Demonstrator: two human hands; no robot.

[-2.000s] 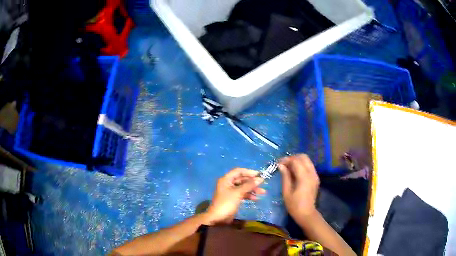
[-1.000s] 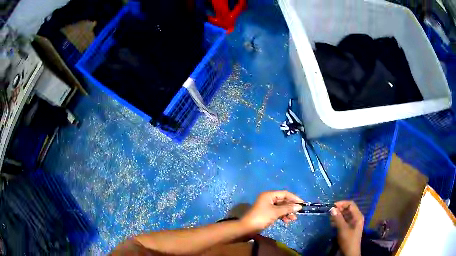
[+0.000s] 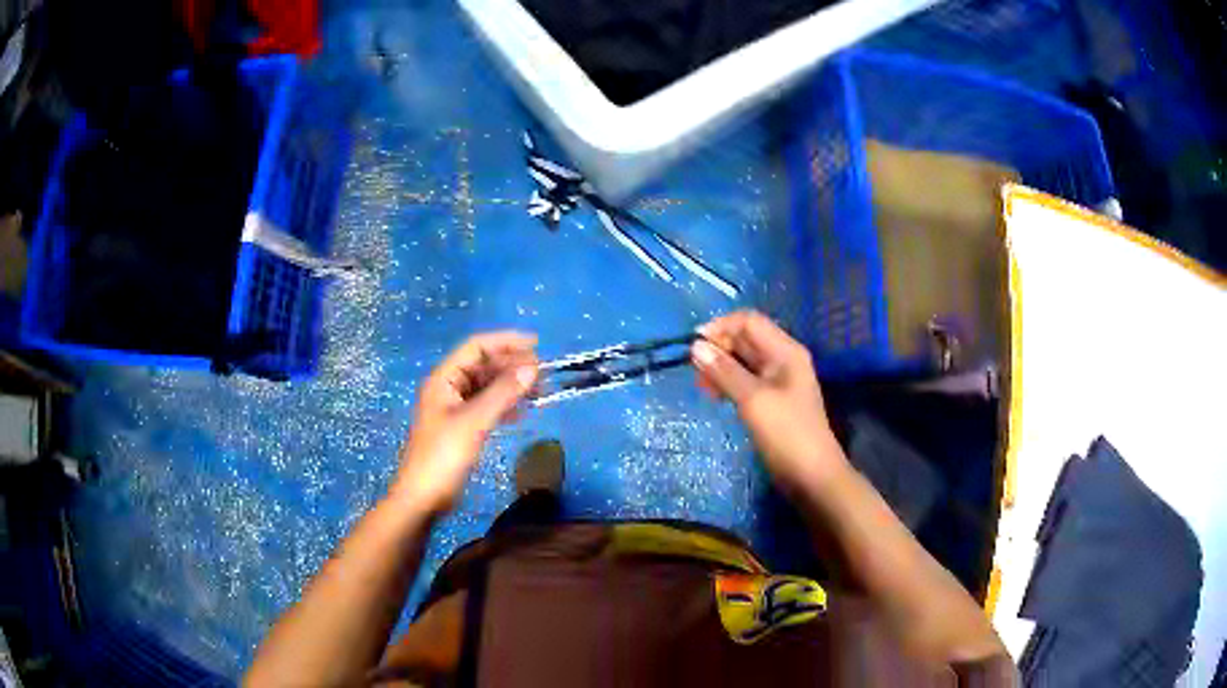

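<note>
My left hand (image 3: pixel 471 403) and my right hand (image 3: pixel 760 380) are bare and held apart above the floor. Between them they hold narrow black and white strips (image 3: pixel 612 368), pinched at both ends and lying roughly level. The strips are slightly blurred, and their ends are hidden in my fingers. More black and white strips (image 3: pixel 559 191) lie in a tangle on the blue floor, with two long tails reaching down to the right.
A blue crate (image 3: pixel 276 229) with dark garments stands left, a pale strip (image 3: pixel 299 251) over its rim. A white tub (image 3: pixel 626 132) is ahead. A blue crate (image 3: pixel 861 222) with cardboard and a white table (image 3: pixel 1063 309) bearing a dark garment (image 3: pixel 1117 565) are right.
My hands have moved farther apart, stretching the strips between them. Since one second ago the view has swung right, bringing the table and dark garment more into view.
</note>
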